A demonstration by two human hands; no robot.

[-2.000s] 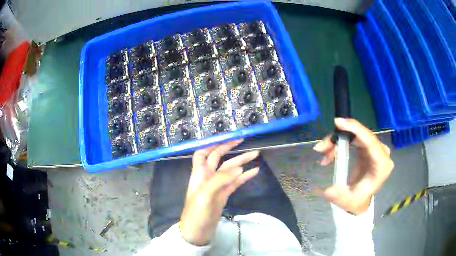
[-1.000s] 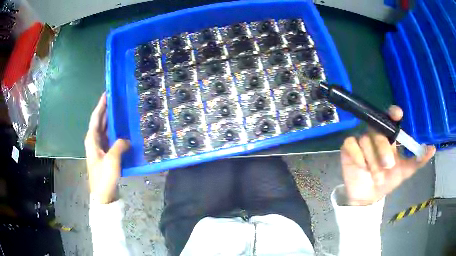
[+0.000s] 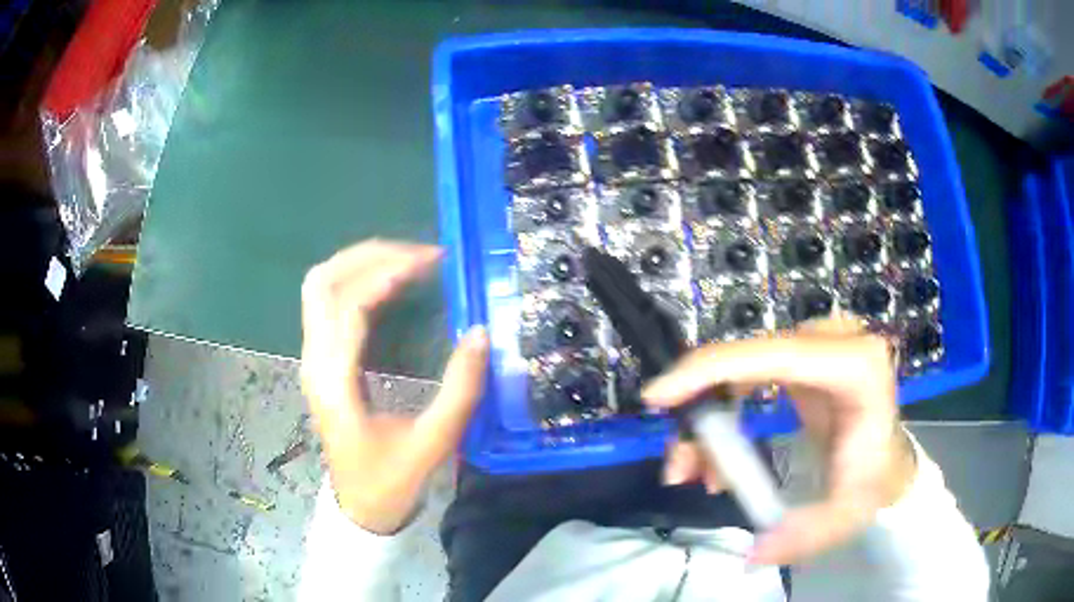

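Note:
A blue plastic tote (image 3: 707, 53) on the green bench holds tight rows of lens boards (image 3: 740, 254), each with a round black centre. My right hand (image 3: 813, 412) holds the glue syringe (image 3: 636, 308) over the left part of the boards. Its black barrel points up and left, and its pale plunger end lies between my fingers and thumb. The needle tip is too blurred to make out. My left hand (image 3: 383, 388) is at the tote's left wall, fingers and thumb apart, with the thumb tip close to the rim.
Stacked blue totes (image 3: 1048, 294) stand at the right edge. A clear plastic bag (image 3: 112, 171) and a red bin (image 3: 100, 47) are at the upper left. The green bench top (image 3: 283, 176) has its front edge left of the tote. A grey machine is at the upper right.
The tote sits further right in view. My right hand has brought the syringe from the right side to the left boards. My left hand has come off the tote's left wall.

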